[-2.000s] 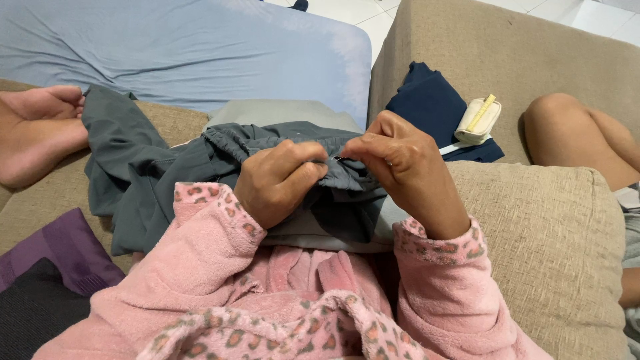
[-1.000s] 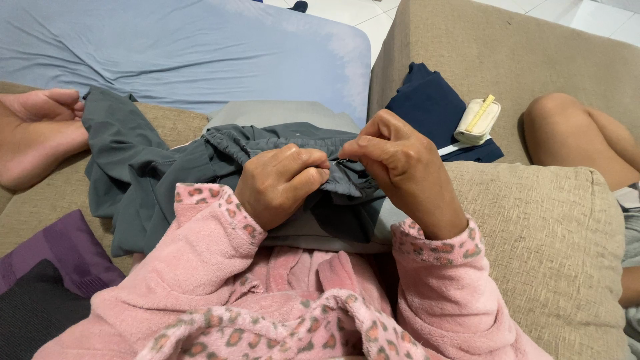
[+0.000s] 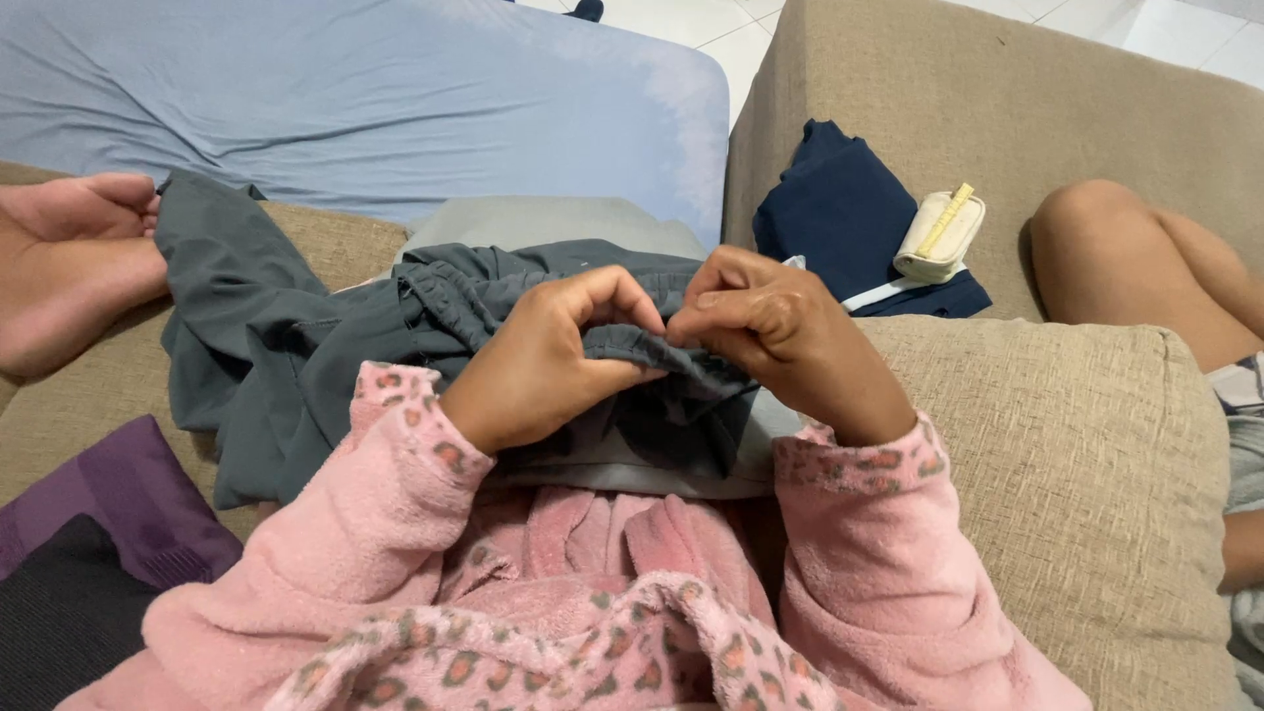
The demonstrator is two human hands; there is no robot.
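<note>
A dark grey-green garment [image 3: 286, 346] with a gathered elastic waistband lies across my lap, over a light grey cloth [image 3: 563, 223]. My left hand [image 3: 563, 355] holds the waistband's edge, the thumb below it and the fingers curled over the top. Close beside it, my right hand [image 3: 765, 321] has its thumb and fingertips pinched together at the same band. Whatever lies between the right fingertips is too small to make out. Pink fleece sleeves with spotted cuffs cover both forearms.
At the right are a beige cushion [image 3: 1027, 494], a folded navy cloth [image 3: 829, 207] and a cream pouch [image 3: 938, 242] with a yellow strip. Another person's bent leg [image 3: 1126, 257] rests beyond. A bare foot [image 3: 79, 267] and purple-black fabric [image 3: 128, 494] are at the left.
My left hand's fingers were bunched on the waistband; now they arch apart from the thumb around its edge. My right hand has come slightly lower, its fingertips nearer to the left hand's.
</note>
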